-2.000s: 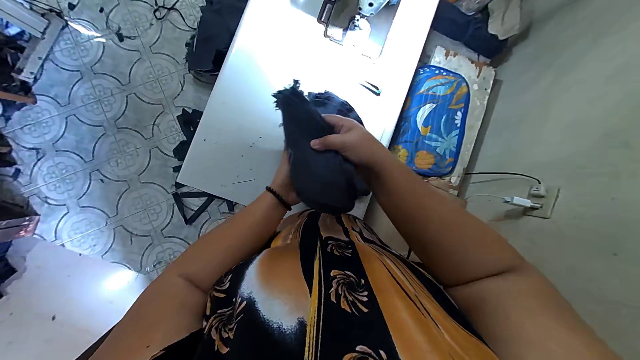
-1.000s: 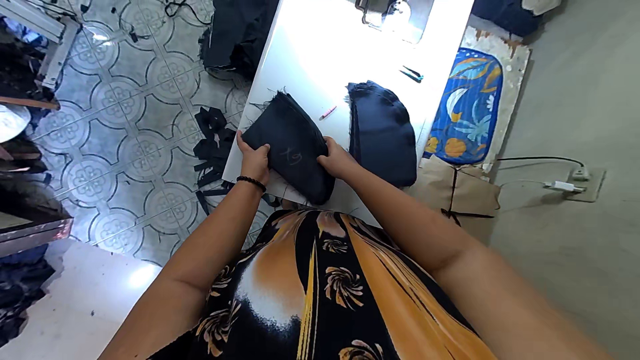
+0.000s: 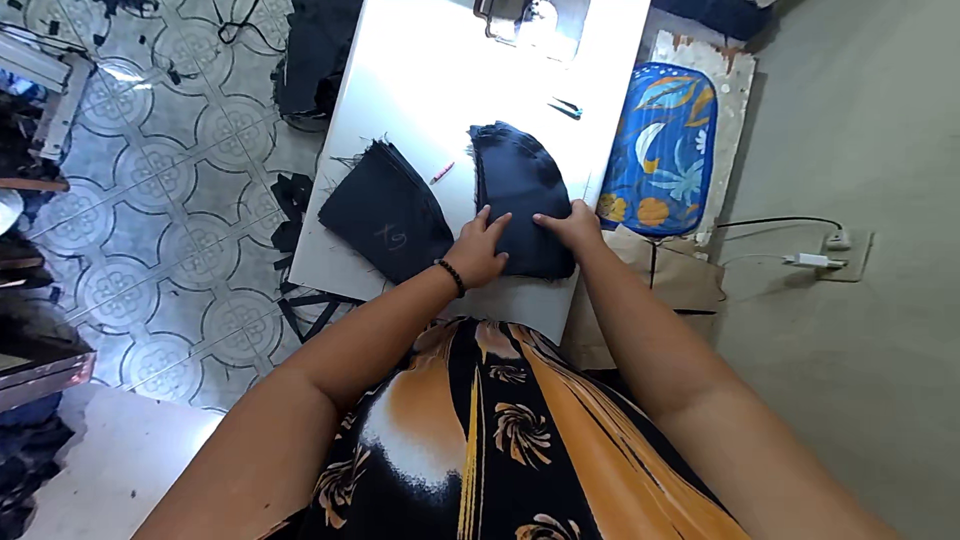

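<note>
Two stacks of dark cut fabric pieces lie on the white sewing table. The left stack [image 3: 386, 217] has frayed edges and a chalk mark on top. My left hand [image 3: 481, 251], with a beaded bracelet at the wrist, rests at the lower left edge of the right stack [image 3: 521, 199], fingers spread. At that stack's right edge is my right hand [image 3: 574, 226], thumb on the cloth and fingers by the side. Between the stacks lies a pink pencil-like tool [image 3: 442, 172]. Thread snips [image 3: 567, 109] lie above the right stack.
Part of a sewing machine [image 3: 525, 19] stands at the table's far end. Dark fabric [image 3: 319, 56] hangs by the left edge, with scraps [image 3: 292, 214] below it. Right of the table are a blue patterned cushion [image 3: 660, 150], a brown paper bag [image 3: 637, 285] and plugged-in cords [image 3: 817, 260].
Both hands held the chalk-marked stack a second ago. They have let go of it on the table's left side and moved right to the other stack.
</note>
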